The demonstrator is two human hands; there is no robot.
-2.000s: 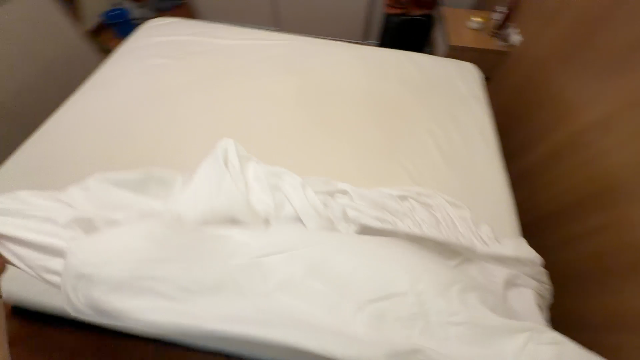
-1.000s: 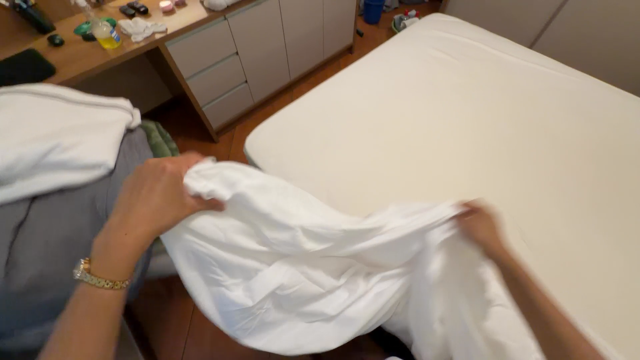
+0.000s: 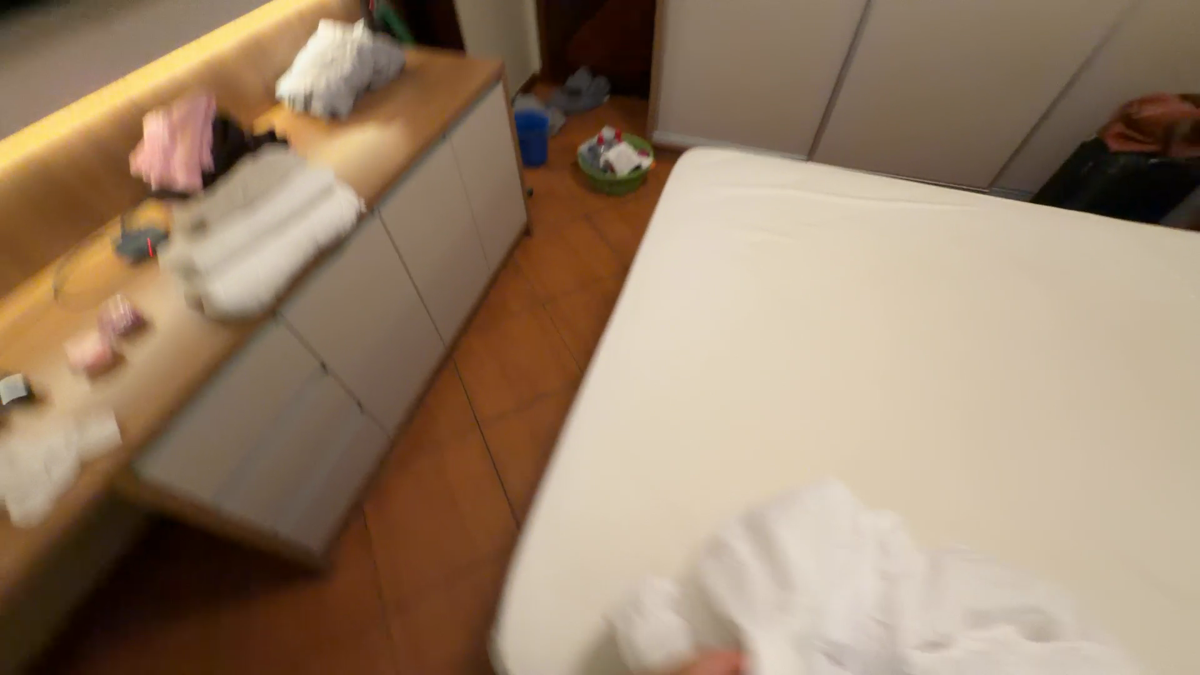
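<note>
A crumpled white sheet lies bunched over the near part of the mattress, which has a smooth cream-white surface. At the bottom edge of the view, a small blurred part of my left hand shows among the sheet's folds, gripping the cloth; the rest of that hand is cut off or covered. My right hand is out of sight. The sheet's near side runs out of the frame at the bottom right.
Along the left stands a wooden-topped cabinet with folded cloths and pink clothing. A tiled floor strip separates it from the mattress. Beyond are a green basin, a blue bucket and wardrobe doors.
The view has swung a lot. Both hands showed one second ago holding the sheet up beside the mattress; now the sheet is over the mattress's near part and only a bit of one hand shows.
</note>
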